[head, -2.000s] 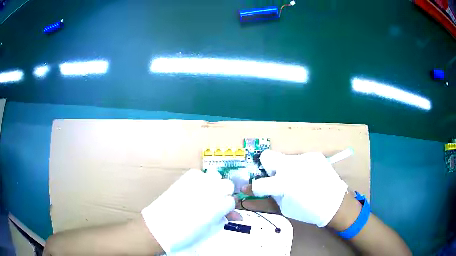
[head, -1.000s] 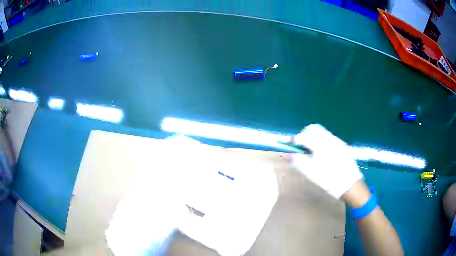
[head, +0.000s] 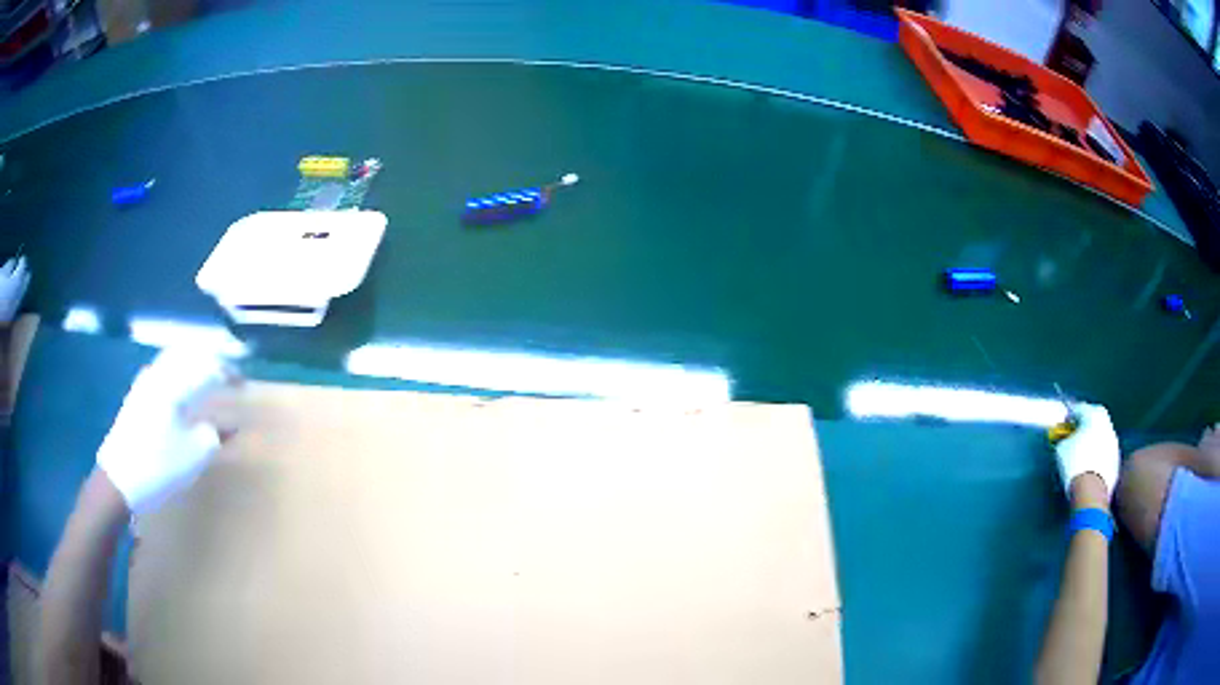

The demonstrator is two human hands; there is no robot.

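The white housing (head: 294, 261) lies on the dark green belt at upper left, with a green circuit board (head: 328, 193) with yellow ports at its far edge. My left hand (head: 167, 426), white-gloved and blurred, is just below and left of the housing, not touching it; its fingers are apart and it looks empty. My right hand (head: 1089, 452), white-gloved with a blue wristband, is at the far right. Its fingertips are on a small board with a yellow part (head: 1061, 432), mostly hidden by the hand. A thin stick shows above the fingers.
A tan cardboard sheet (head: 535, 535) lies in front of me. Blue battery packs (head: 506, 204) lie on the belt, another right of centre (head: 970, 280). An orange-red bin (head: 1030, 114) with black items is at upper right. A person's blue sleeve (head: 1184, 575) is at far right; another gloved hand is at the left edge.
The housing and board have left my hands and lie on the belt at upper left. My left hand has moved left, off the housing. My right hand has moved far right to another board. The view has shifted.
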